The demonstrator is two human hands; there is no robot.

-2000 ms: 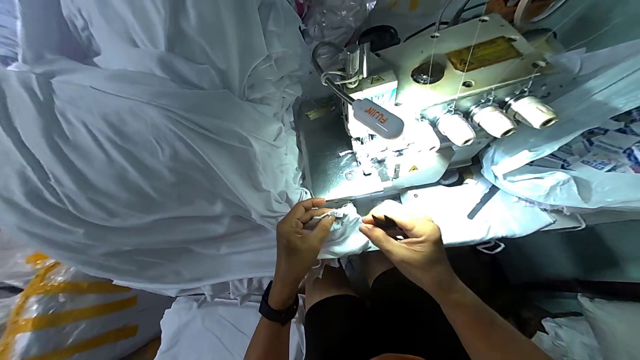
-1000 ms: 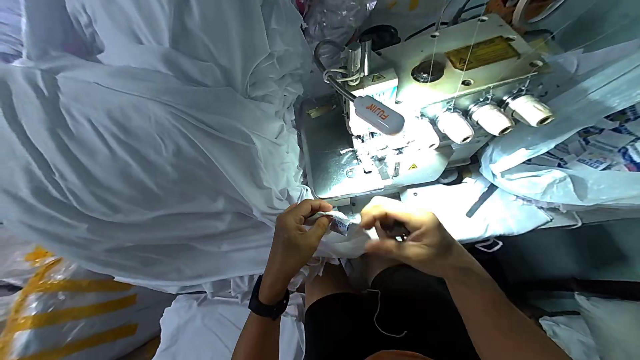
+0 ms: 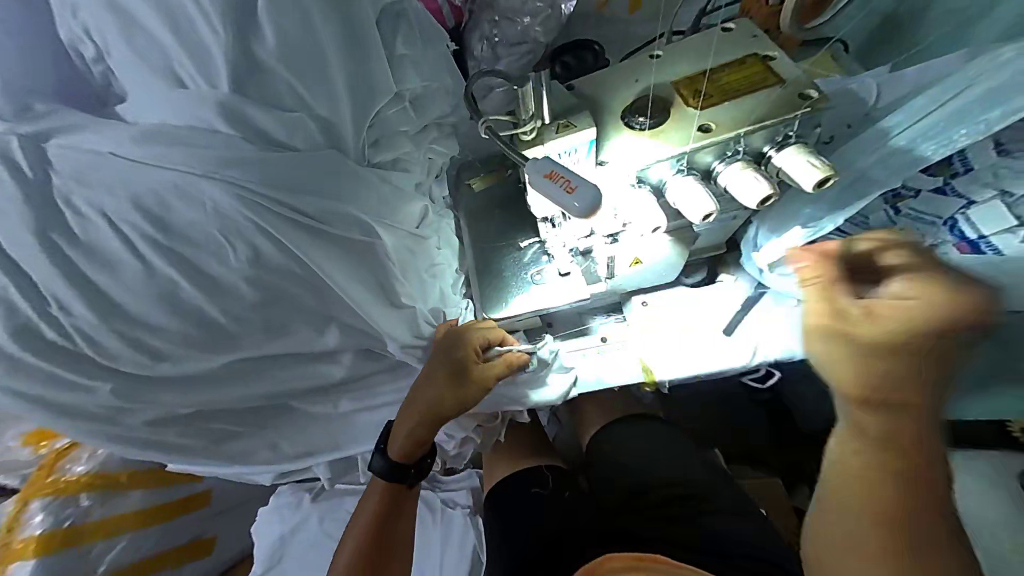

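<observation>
My left hand (image 3: 468,364), with a black watch on its wrist, pinches the gathered edge of a white fabric (image 3: 552,376) just below the front of an overlock sewing machine (image 3: 592,232). My right hand (image 3: 888,312) is raised at the right beside a translucent plastic bag (image 3: 780,240). It is blurred and its fingers are curled; whether something is between them cannot be told. A small lamp (image 3: 564,188) lights the needle area brightly.
A large heap of white fabric (image 3: 240,240) fills the left side. Small printed labels (image 3: 944,208) lie in the plastic bag at the right. A taped plastic-wrapped bundle (image 3: 120,512) is at lower left. Tension knobs (image 3: 744,180) stick out from the machine.
My right hand has moved away from the left hand, to the right toward the plastic bag. My left hand still holds the fabric edge.
</observation>
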